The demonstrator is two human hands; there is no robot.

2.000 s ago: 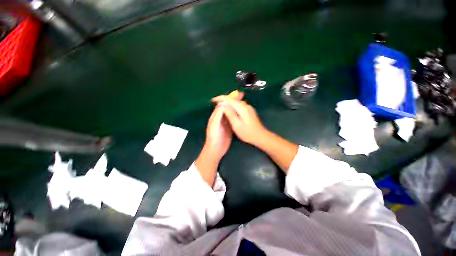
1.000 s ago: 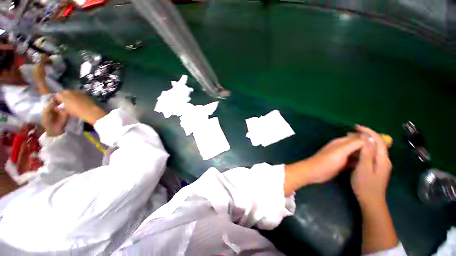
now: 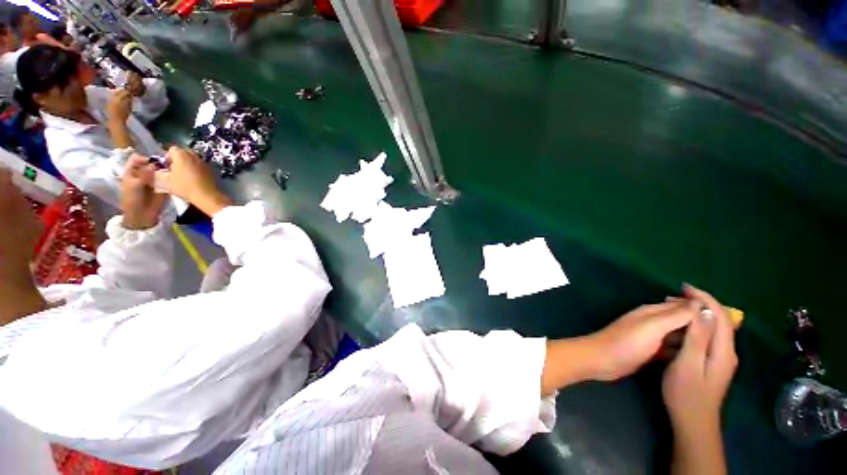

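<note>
My left hand (image 3: 641,341) and my right hand (image 3: 702,366) are pressed together at the right, fingers overlapping. A yellow finger cot (image 3: 736,317) sticks out past the fingertips. A dark patch shows between the palms; whether it is a held part or shadow cannot be told. A small dark, shiny part (image 3: 803,340) lies on the green bench (image 3: 594,176) beyond my right hand. A clear bottle (image 3: 808,409) stands near it at the right edge. A white wipe stack (image 3: 525,267) lies left of my hands.
More white wipes (image 3: 413,269) lie further left, beside the foot of a grey metal post (image 3: 399,93). A dark glittering heap of parts (image 3: 232,139) lies near a neighbouring person in white (image 3: 176,343), whose hands are raised. Another person sits beyond. A red crate (image 3: 418,9) is at the top.
The view has swung left, so my hands now appear at the right and the neighbouring people show. My hands stay pressed together. The clear bottle is now near the right edge.
</note>
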